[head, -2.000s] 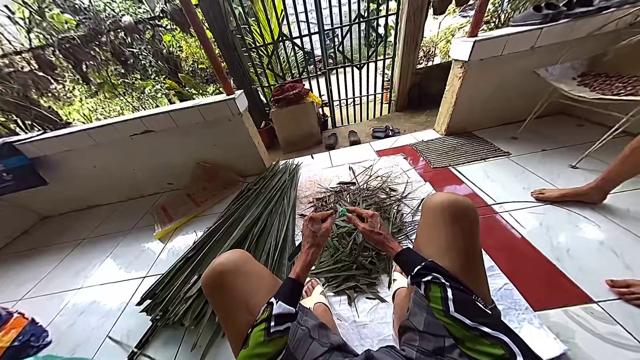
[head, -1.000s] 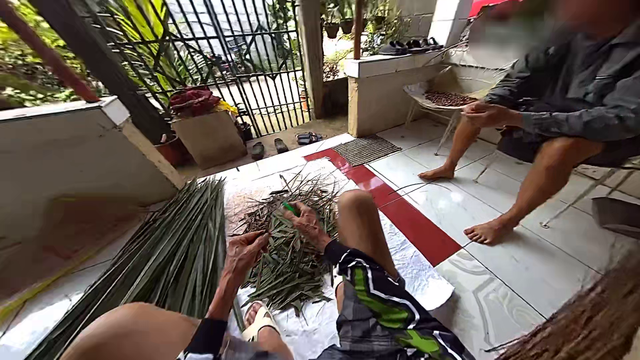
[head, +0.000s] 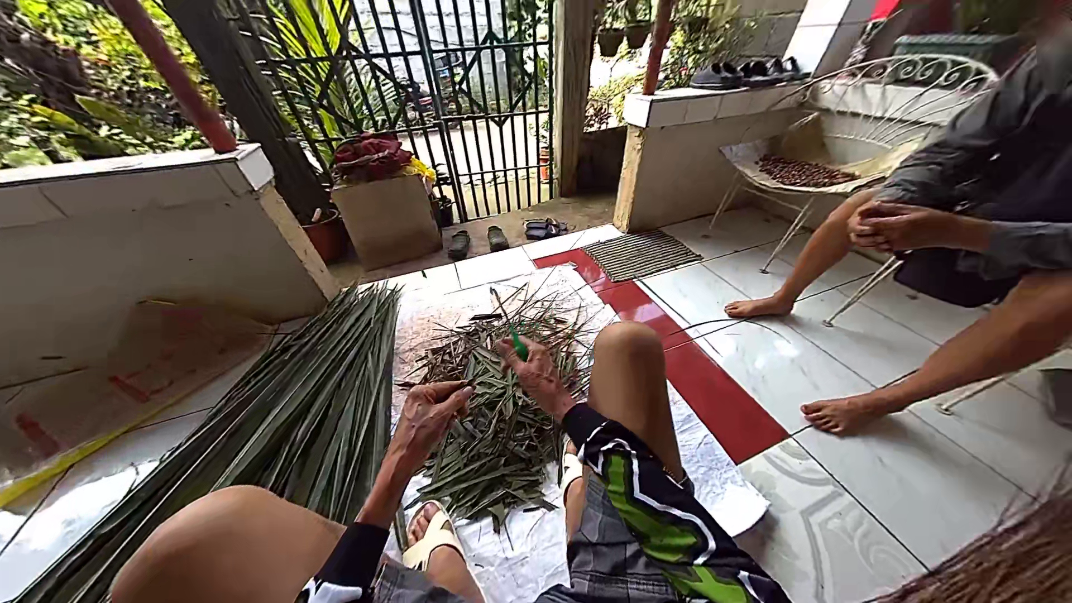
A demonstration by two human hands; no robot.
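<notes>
In my right hand is a small knife with a green handle, its thin blade pointing up and away. My left hand pinches a thin dark strip between thumb and fingertips, to the left of the knife. Both hands are over a pile of cut leaf pieces and thin sticks, heaped on a white sheet between my feet. Long green palm leaflets lie in a large bundle left of the pile.
A person sits at the right, bare feet on the tiles, hands together. Beside them a white metal chair holds small reddish-brown items on a sack. A woven mat, low walls, a metal gate and slippers are ahead. Brown bristles show bottom right.
Two seconds ago my hands were together at the green handle; now they are apart. The view has swung right and partly back.
</notes>
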